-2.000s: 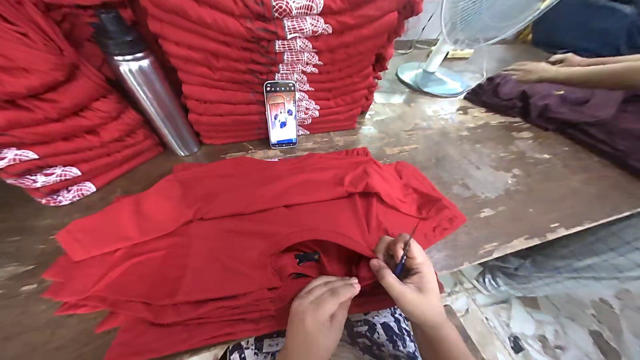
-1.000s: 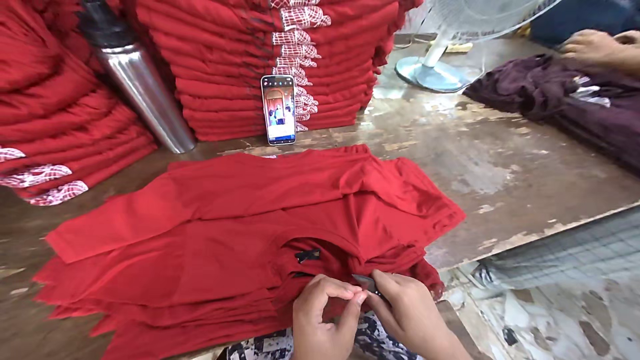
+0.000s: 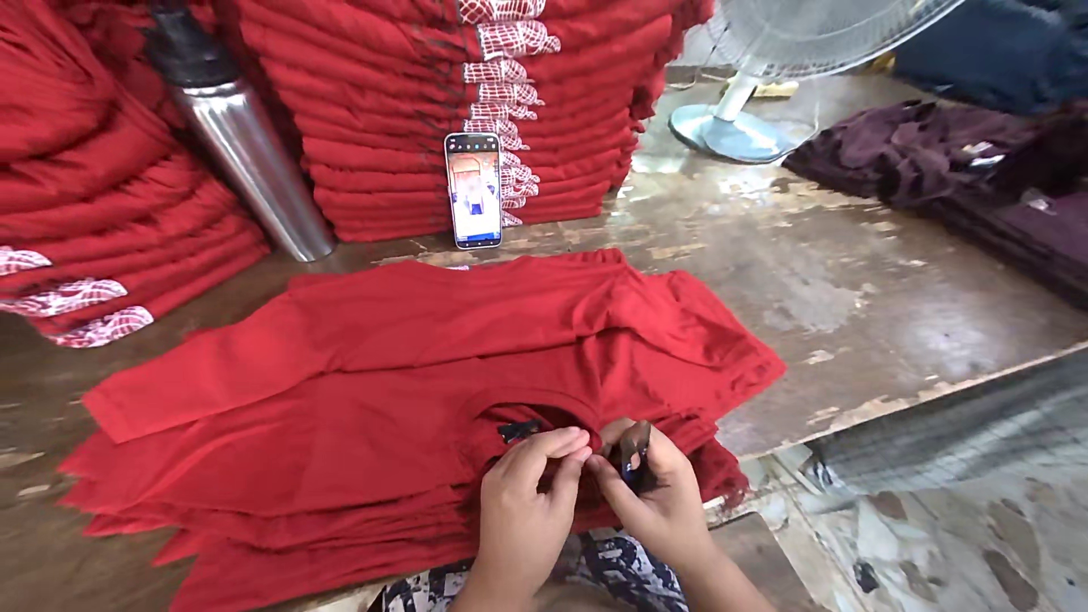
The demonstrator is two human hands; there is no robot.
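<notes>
A red long-sleeved shirt (image 3: 382,425) lies on top of several others at the table's near edge. At the right end of its round neckline, my left hand (image 3: 531,484) pinches the red fabric between thumb and fingertips. My right hand (image 3: 650,489) touches the same spot with thumb and finger, and its palm holds a small dark metal tool, perhaps thread snips (image 3: 635,450), partly hidden by the fingers. Inside the neck opening shows a black label (image 3: 518,431), just left of my left fingertips.
Tall piles of folded red garments (image 3: 382,136) stand behind, with a steel bottle (image 3: 255,170) between them and a phone (image 3: 474,191) propped against one. A fan (image 3: 735,132) stands at the back of the worn wooden table (image 3: 816,297). Dark purple garments (image 3: 909,157) lie at the right.
The snips showed at my right fingertips a second ago and now sit back in the palm. The other person's hands at the upper right are out of view now.
</notes>
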